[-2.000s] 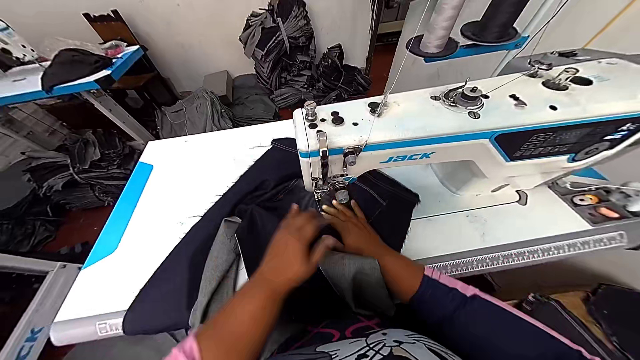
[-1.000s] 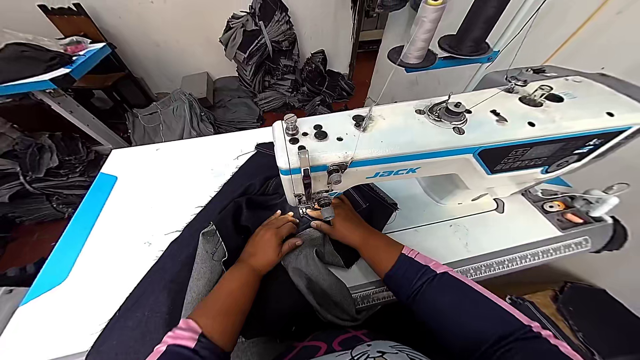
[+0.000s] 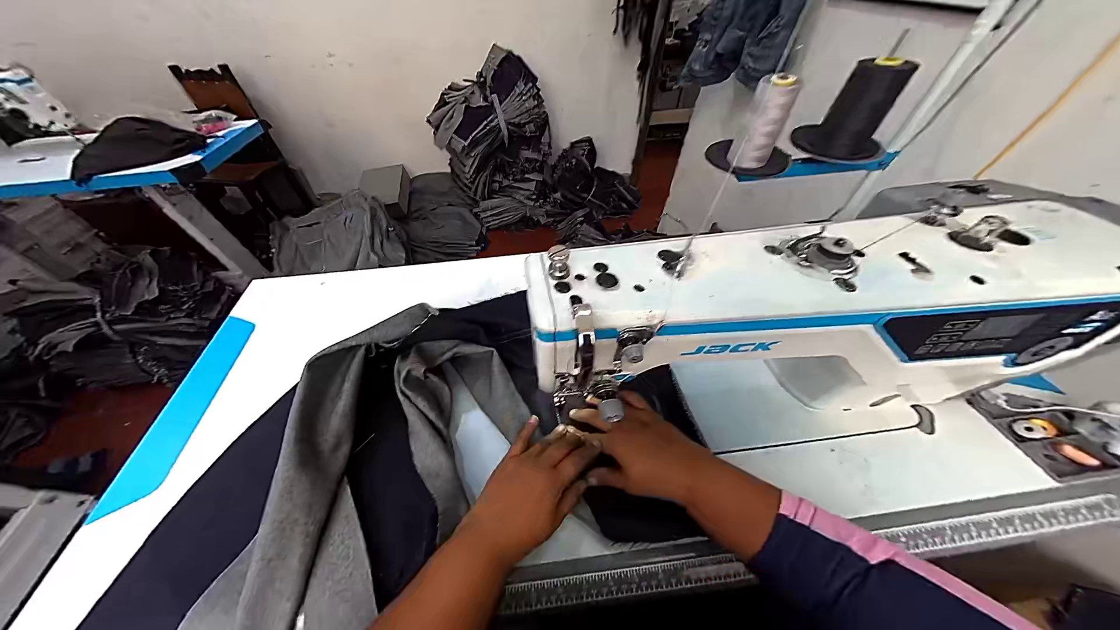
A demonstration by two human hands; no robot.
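A white and blue Jack sewing machine (image 3: pixel 814 306) stands on a white table. Dark denim fabric (image 3: pixel 385 472) with a grey inner side spreads left of the needle area and passes under the machine's head. My left hand (image 3: pixel 535 479) lies on the work just in front of the presser foot, fingers spread. Beside it, my right hand (image 3: pixel 652 451) rests on the dark cloth, its fingertips close to the needle area and partly behind the machine's grey knob. The fingers of both hands nearly touch. Whether either hand pinches the cloth is hidden.
Two thread cones, one light (image 3: pixel 766 122) and one black (image 3: pixel 866 109), stand behind the machine. A measuring tape (image 3: pixel 630 584) runs along the table's front edge. A parts tray (image 3: pixel 1050 442) is at the right. Heaps of denim pieces (image 3: pixel 499 131) lie on the floor beyond.
The cloth left of the needle now lies in raised folds with its grey side showing, where it was flatter before. Both hands stay near the needle. The view has shifted.
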